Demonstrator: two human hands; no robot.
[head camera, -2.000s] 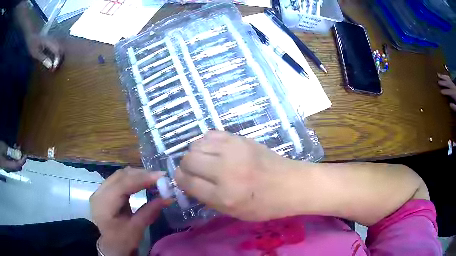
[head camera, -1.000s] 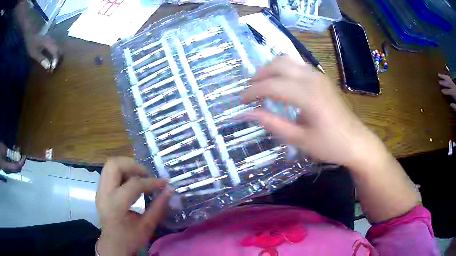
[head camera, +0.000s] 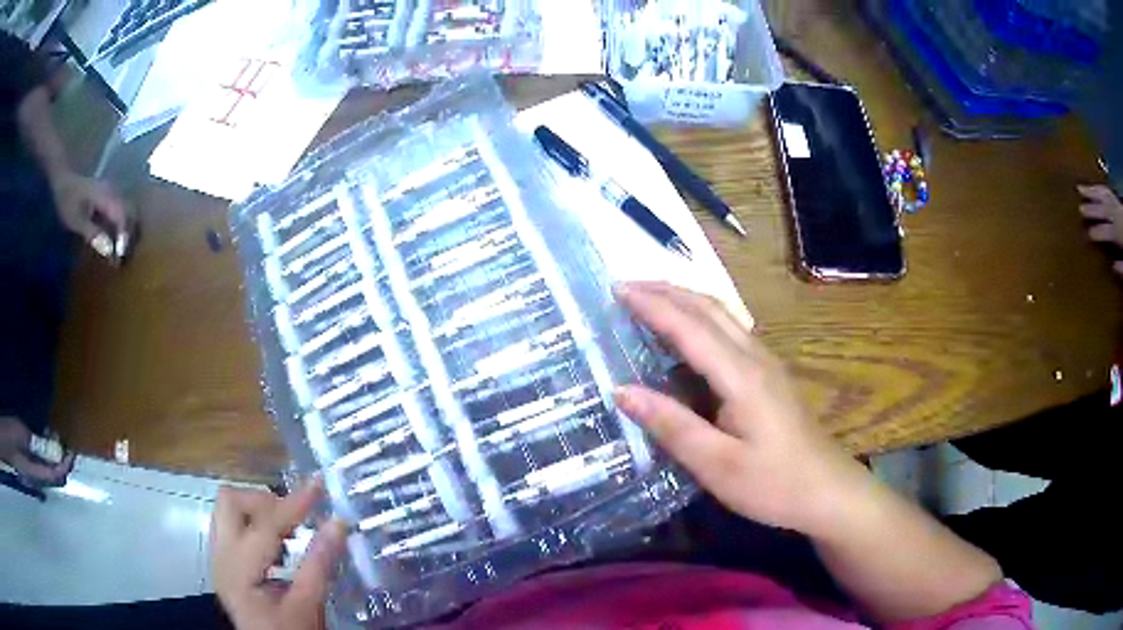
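A clear blister tray (head camera: 406, 332) lies tilted in front of me, its near end past the table edge over my lap. Rows of slim white shaft parts (head camera: 517, 357) with metallic middles lie in its two columns. My left hand (head camera: 273, 554) pinches the tray's near left edge between thumb and fingers. My right hand (head camera: 739, 418) rests at the tray's right edge with thumb and fingers apart; whether it grips the edge is hard to tell. No loose part shows in either hand.
Behind lie paper (head camera: 727, 286), pens (head camera: 647, 225), a parts box (head camera: 696, 99), another filled tray (head camera: 431, 62) and marked paper (head camera: 234, 135). A smartphone (head camera: 837, 185) with beaded charm (head camera: 909, 180) and stacked blue trays (head camera: 985, 74) are right. Another person's hand (head camera: 96, 215) is left.
The view has shifted, so things behind the tray show more fully. My right hand has moved from the near left corner, across the tray, to its right edge. My left hand stays at the near left edge.
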